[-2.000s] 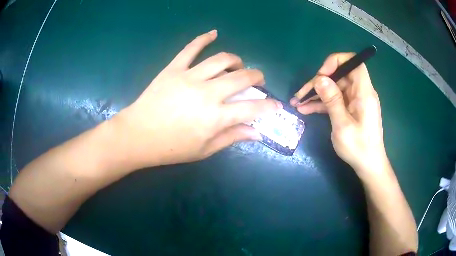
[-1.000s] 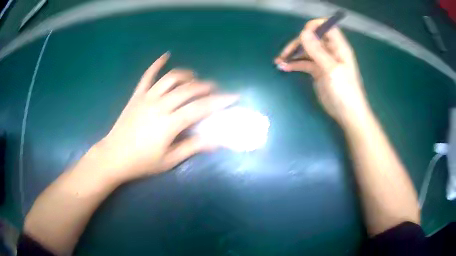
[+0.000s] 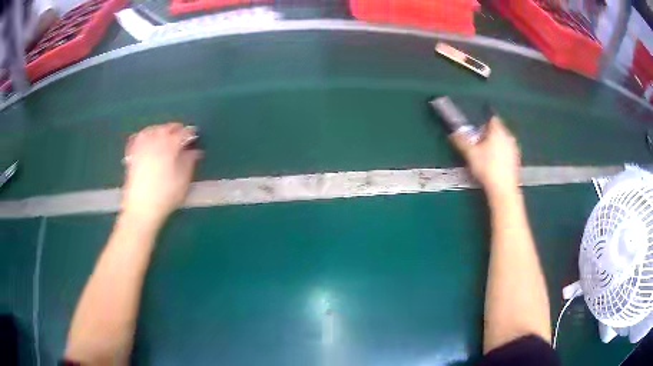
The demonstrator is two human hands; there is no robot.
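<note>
My right hand (image 3: pixel 492 154) is beyond the pale strip on the right, with its fingers at the near end of a small grey-black phone unit (image 3: pixel 450 114) on the green surface. It appears to grip the unit; blur hides the exact contact. A short dark tip beside the fingers may be the black tool. My left hand (image 3: pixel 161 161) is beyond the strip on the left, fingers curled downward. A small dark spot shows under its fingertips, and I cannot tell whether it holds anything.
A light-coloured unit (image 3: pixel 464 59) lies farther off on the right. Red trays (image 3: pixel 415 16) stand along the far side. A white desk fan (image 3: pixel 621 250) with a cable is at the right. A scuffed pale strip (image 3: pixel 315 187) crosses the green surface (image 3: pixel 286 271).
The view has tilted up to the far side. Both hands have moved forward and apart. The glaring unit by my left hand is no longer seen there; a unit is now at my right fingers.
</note>
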